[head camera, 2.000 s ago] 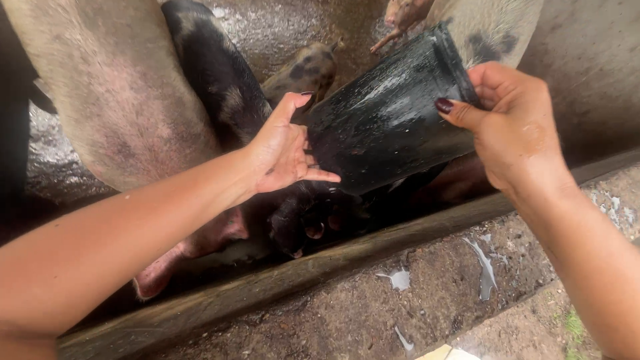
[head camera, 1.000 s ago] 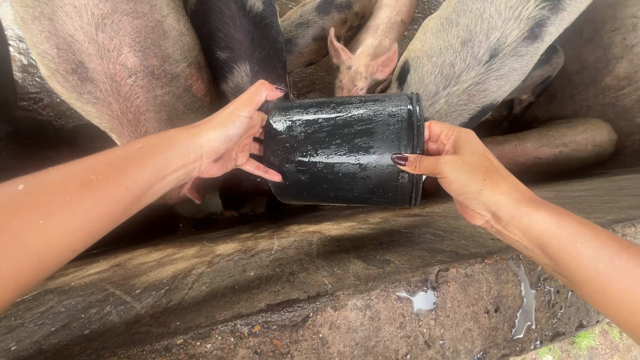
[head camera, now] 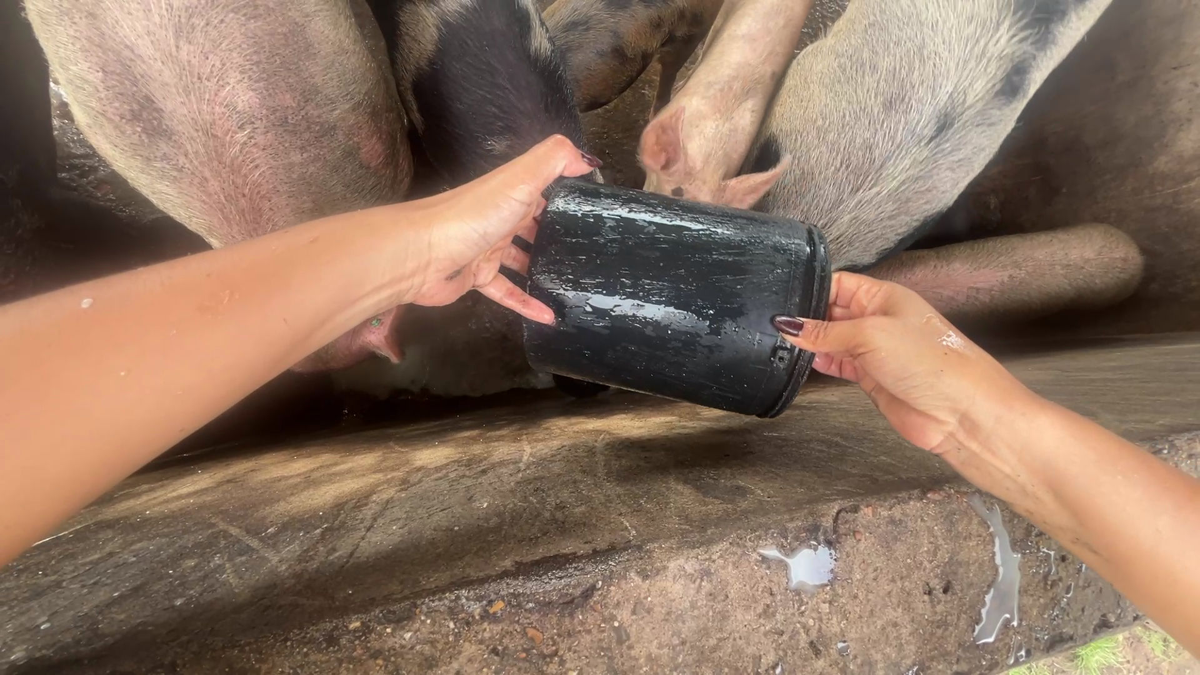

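Observation:
A wet black plastic bucket point(head camera: 666, 291) lies on its side in the air, over the near wall of a pen, its rimmed end to the right. My right hand point(head camera: 881, 352) grips the rim with the thumb on the outside. At the bucket's other end is my left hand point(head camera: 497, 234), its fingers spread against that end and the thumb at the upper edge. The inside of the bucket is hidden. Just beyond it a pink pig point(head camera: 717, 131) has its head down, partly covered by the bucket.
Several more pigs crowd the pen, among them a large pale one point(head camera: 234, 112) at left, a black one point(head camera: 497, 84) and a spotted one point(head camera: 919, 122). The pen's low wall point(head camera: 375, 506) runs across the front, with a whitish puddle point(head camera: 808, 566) on its rough near ledge.
The bucket has gone from slanting up to the right to tilting slightly down to the right, still between both hands. The pink pig has come closer to the wall. The view has shifted.

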